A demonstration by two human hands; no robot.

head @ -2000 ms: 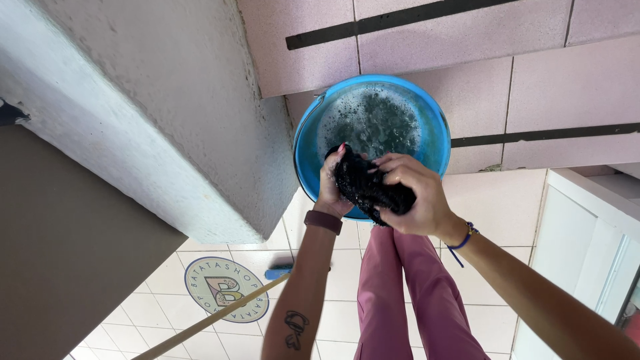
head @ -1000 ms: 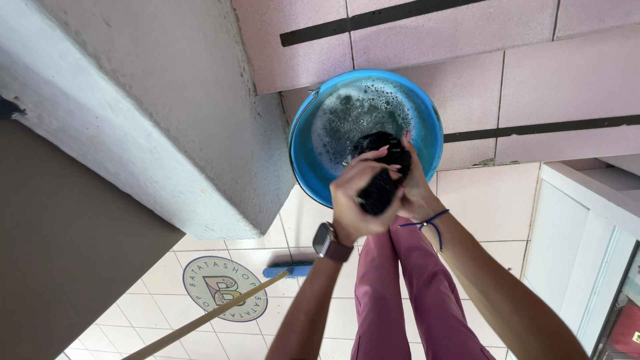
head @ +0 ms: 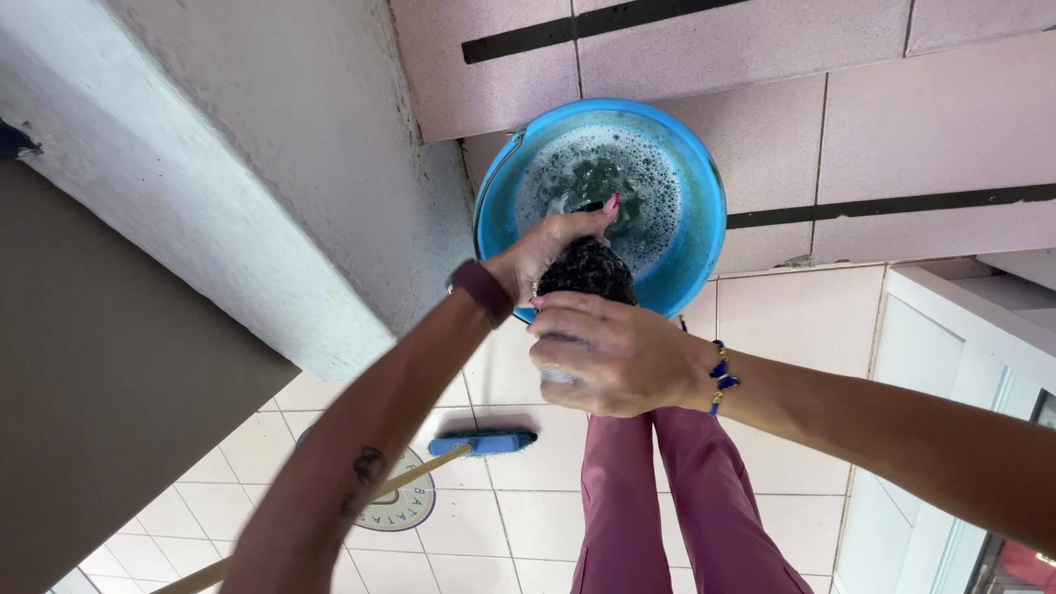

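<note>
A soaked black cloth [head: 587, 271] is bunched between both my hands, over the near edge of a blue plastic bucket [head: 711, 194]. My left hand [head: 554, 249] grips it from the left, with the thumb pointing over the bucket. Closer to my body, my right hand [head: 619, 351] has its fingers wrapped over the lower part, with suds on them. Foamy, greyish water [head: 643, 181] lies in the bucket, whose wire handle [head: 487, 186] rests along the left rim. The parts of the cloth inside my palms are hidden.
Tiled steps [head: 742, 74] with black strips rise beyond the bucket, and a grey-white wall [head: 305, 165] stands at its left. A blue broom [head: 487, 444] with a wooden handle lies across the floor below. A white cabinet [head: 940, 346] is at the right.
My hands have shifted their hold on the black cloth. One second ago both were close around it; now my left hand is farther up over the bucket and my right hand lies nearer my body.
</note>
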